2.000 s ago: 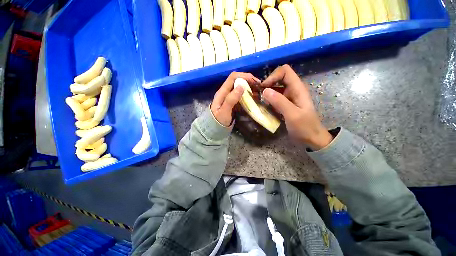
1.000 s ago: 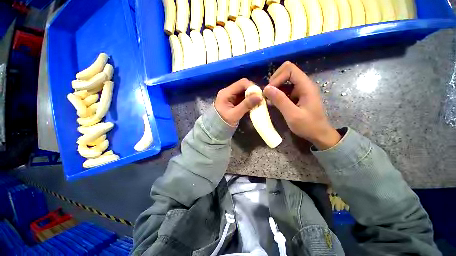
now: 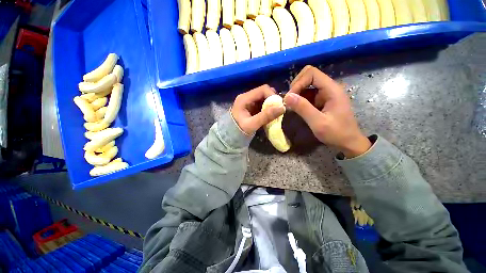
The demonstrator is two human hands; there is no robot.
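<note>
A pale yellow banana piece (image 3: 277, 134) is held over the table in front of me, its upper end up between my fingers and its lower end pointing down toward me. My left hand (image 3: 257, 110) is closed around its upper part, with the thumb across it. My right hand (image 3: 325, 112) pinches thumb and forefinger together at the upper end of the piece. A small dark reddish thing shows in my right palm, mostly hidden; I cannot tell what it is.
A blue row tray (image 3: 320, 53) with banana pieces side by side lies beyond my hands. A blue loose tray (image 3: 133, 48) with a heap of pieces is at left. Small crumbs dot the speckled table (image 3: 426, 122). Clear plastic (image 3: 480, 114) is at the right edge.
The banana piece has turned in my fingers, so its lower end now points more straight down and looks shorter. My right hand has moved from beside the piece to touching its upper end.
</note>
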